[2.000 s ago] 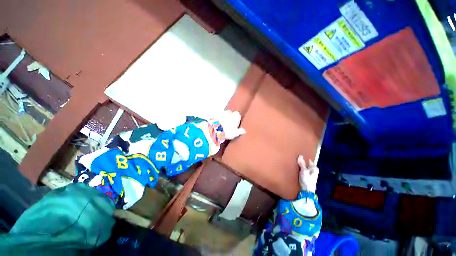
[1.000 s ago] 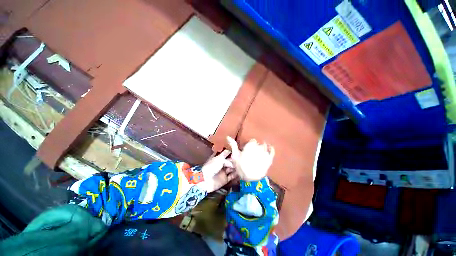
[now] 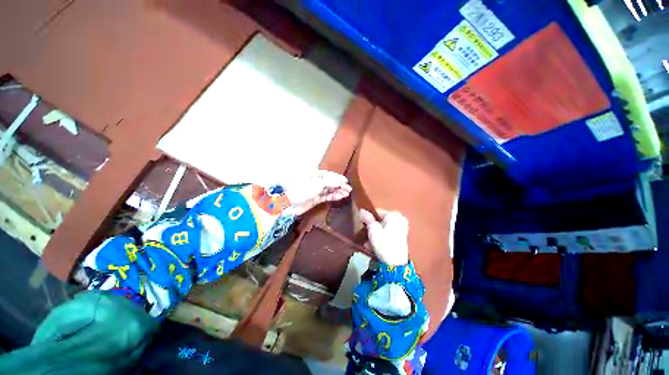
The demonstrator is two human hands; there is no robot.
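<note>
Brown sheet material [image 3: 411, 157] lies on the press bed, with a narrow slit or tear running down between its right part and a strip beside the white paper. My left hand [image 3: 319, 187] lies flat over the strip left of the slit, its fingers stretched out; what is under the palm is hidden. My right hand [image 3: 387, 233] pinches the lower left edge of the right part, which is lifted and curled. White backing paper [image 3: 257, 110] shows through a rectangular opening. A brown offcut strip [image 3: 275, 300] hangs over the bed's front edge.
The blue press beam [image 3: 411, 36], with labels and an orange-red notice [image 3: 528, 84], spans the upper right. A blue bin [image 3: 480, 350] stands at the lower right. Pale scraps [image 3: 60, 121] litter the dark pad and front edge. A green sleeve or cloth [image 3: 81, 337] is at lower left.
My hands, together near the slit a second ago, are now apart: the left up on the strip, the right holding the lifted edge. The slit has widened. The view has shifted slightly.
</note>
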